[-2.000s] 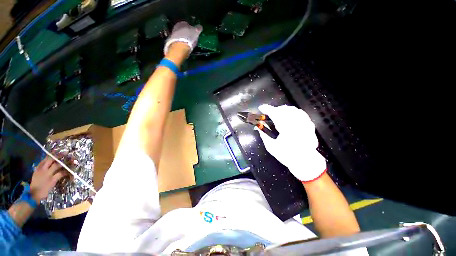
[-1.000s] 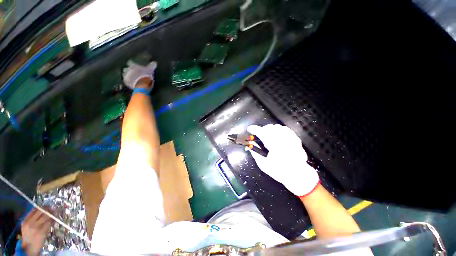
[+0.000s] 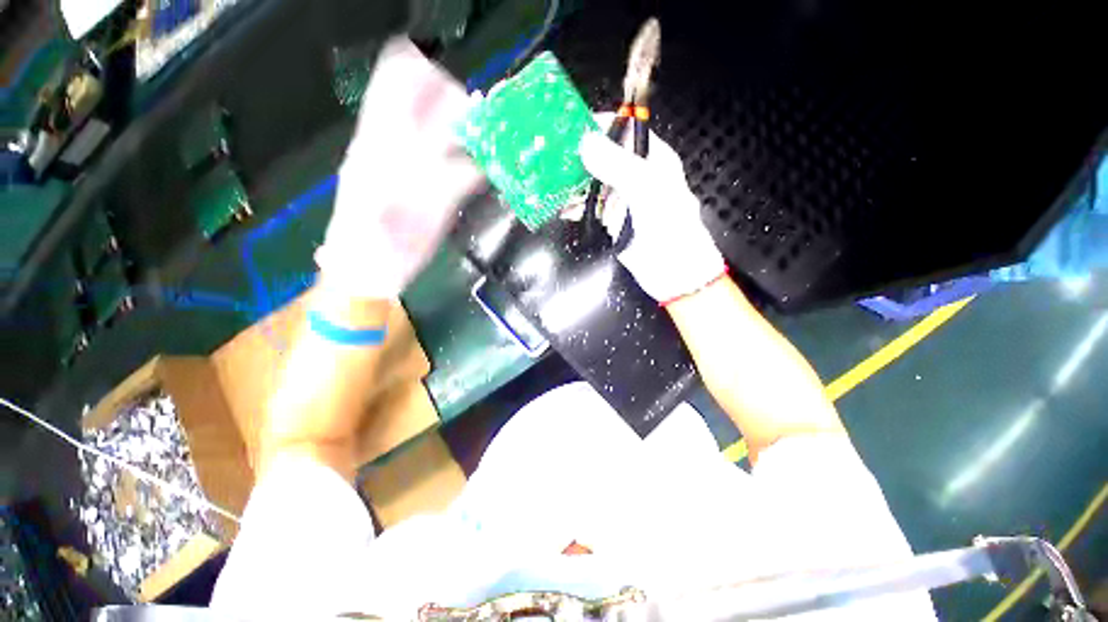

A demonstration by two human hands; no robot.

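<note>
A green printed circuit board is held up over the black tray, its face with pale solder dots towards me. My left hand, in a white glove and slightly blurred, grips the board's left edge. My right hand, in a white glove, holds the diagonal cutters with the jaws pointing up. Its thumb and fingers are at the board's right edge. The cutters' jaws are apart from the board.
A black perforated box stands behind the tray. A conveyor at left carries several boards, one green board among them. A brown carton of silvery metal parts is at lower left. A metal handle is beside the tray.
My left hand has come back from the conveyor with a board. My right hand has moved up to it, and the cutters have turned upward. The other person's hand has left the carton.
</note>
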